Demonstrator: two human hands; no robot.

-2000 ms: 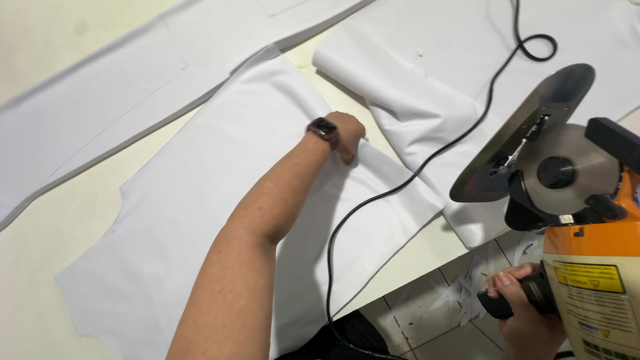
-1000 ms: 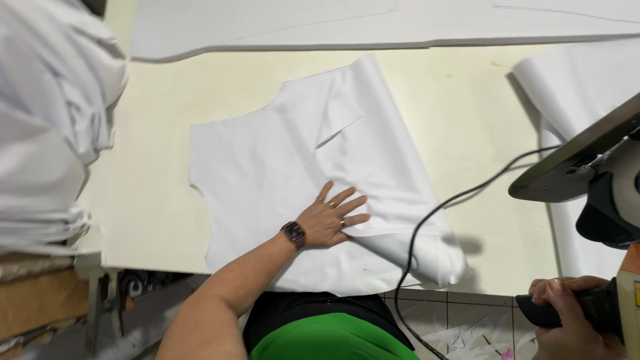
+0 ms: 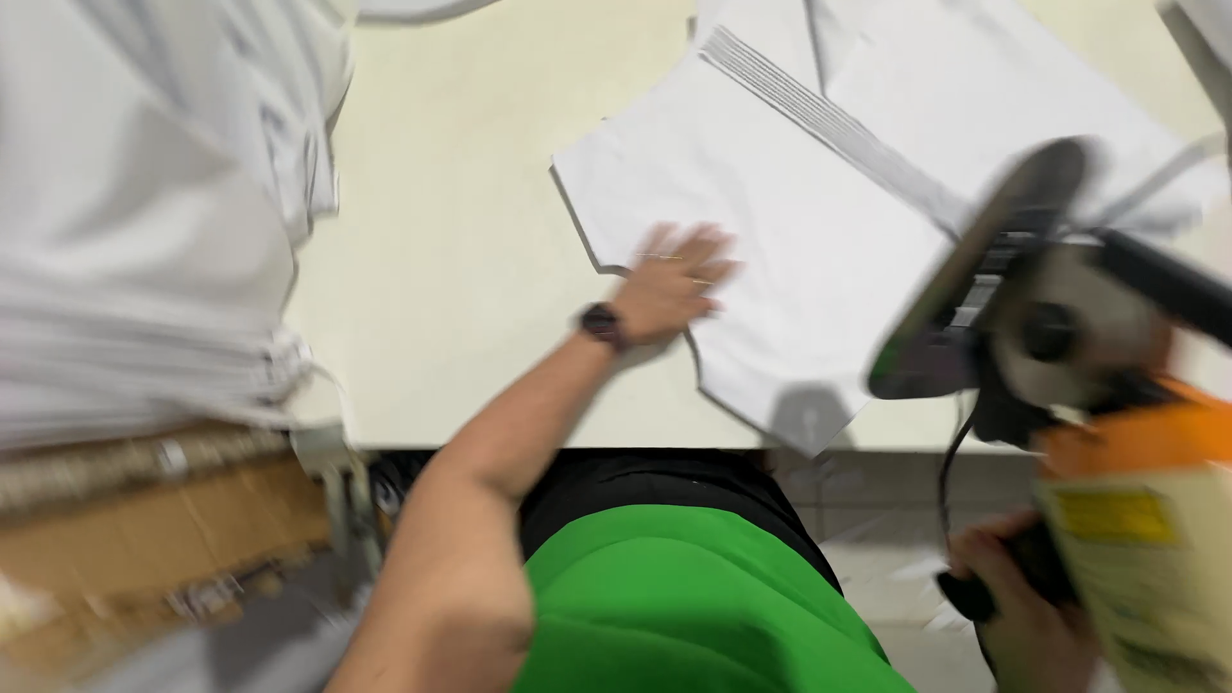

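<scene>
My left hand (image 3: 679, 284), a dark watch on its wrist, lies with fingers spread on the left edge of a stack of white cut fabric pieces (image 3: 760, 212). It holds nothing. Layered fabric edges show along a diagonal fold or opening in the stack. At the right, my right hand (image 3: 1025, 597) grips the black handle of an orange and cream electric cloth cutting machine (image 3: 1126, 539). Its round blade (image 3: 1068, 327) and dark metal base plate (image 3: 982, 279) are raised over the right part of the fabric, tilted and blurred.
A tall pile of white fabric (image 3: 144, 221) stands at the left, above brown cardboard (image 3: 164, 520). The pale table (image 3: 443, 260) has its front edge against my body. A black cord (image 3: 948, 472) hangs beside the machine. More fabric lies at the top right corner.
My left hand has gone from the folded fabric to the stack's left edge. The layered edges now show across the stack. The machine stays in my right hand. The view has shifted.
</scene>
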